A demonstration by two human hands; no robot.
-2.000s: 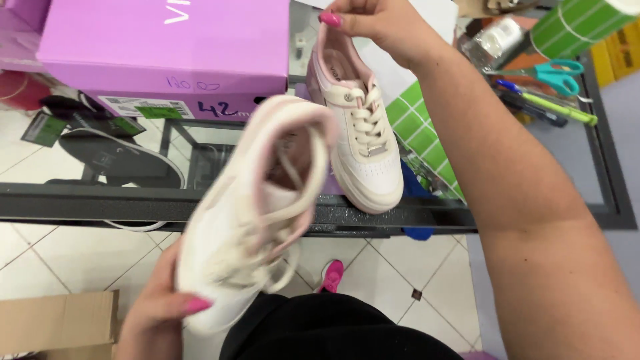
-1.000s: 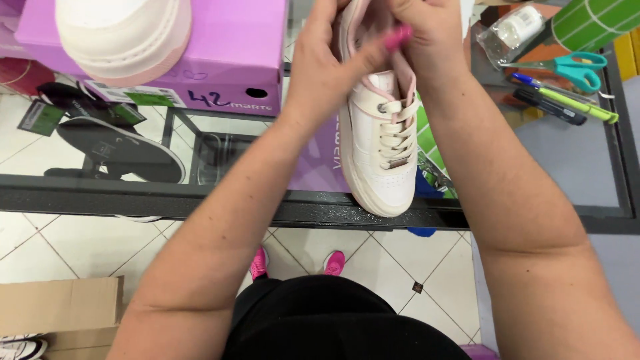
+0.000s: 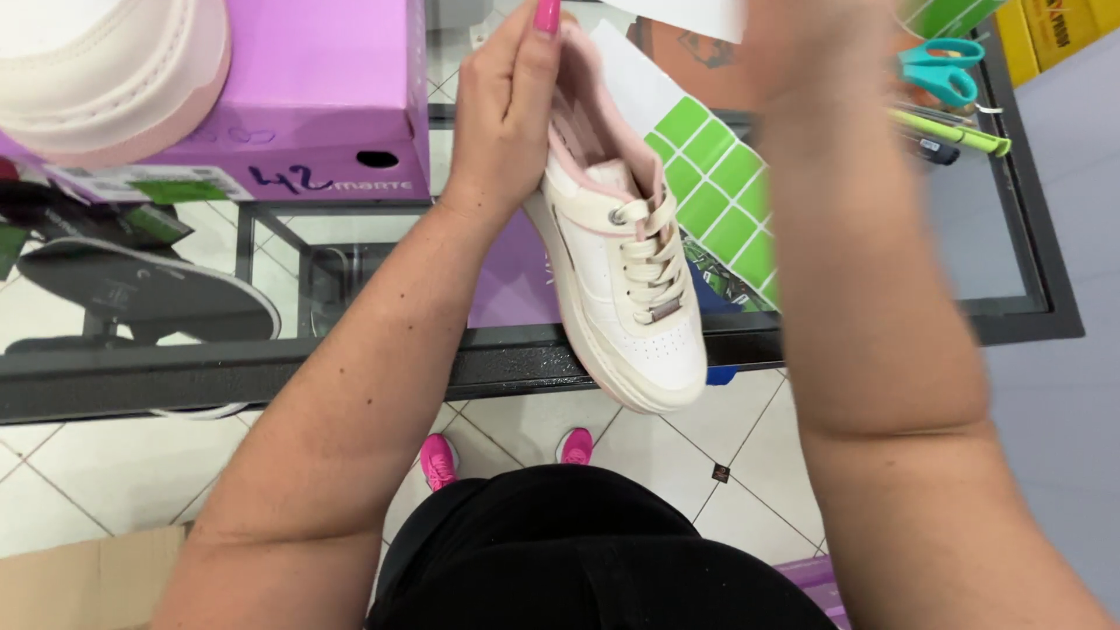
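A white sneaker (image 3: 604, 289) with cream laces and pink lining lies toe toward me, its toe over the front frame of a glass counter. My left hand (image 3: 516, 105) grips the heel end of its collar. Blurred at the top right, my right hand (image 3: 814, 44) is raised beside a piece of white paper (image 3: 682, 13); whether it holds the paper I cannot tell. The other white sneaker (image 3: 114, 79) rests on a purple shoebox (image 3: 324, 70) at the upper left. Sheets of green square stickers (image 3: 713, 188) lie right of the near sneaker.
Teal-handled scissors (image 3: 945, 70) and a lime-green pen or cutter (image 3: 954, 131) lie at the right of the counter, near a yellow box (image 3: 1067, 35). Dark sandals (image 3: 149, 293) show through the glass at left. The counter's black frame (image 3: 490, 367) runs across. A cardboard box (image 3: 87, 577) stands lower left.
The other sneaker was in my left hand two seconds ago and is now on the shoebox. My left hand has moved to the near sneaker's collar. My right hand has left that collar.
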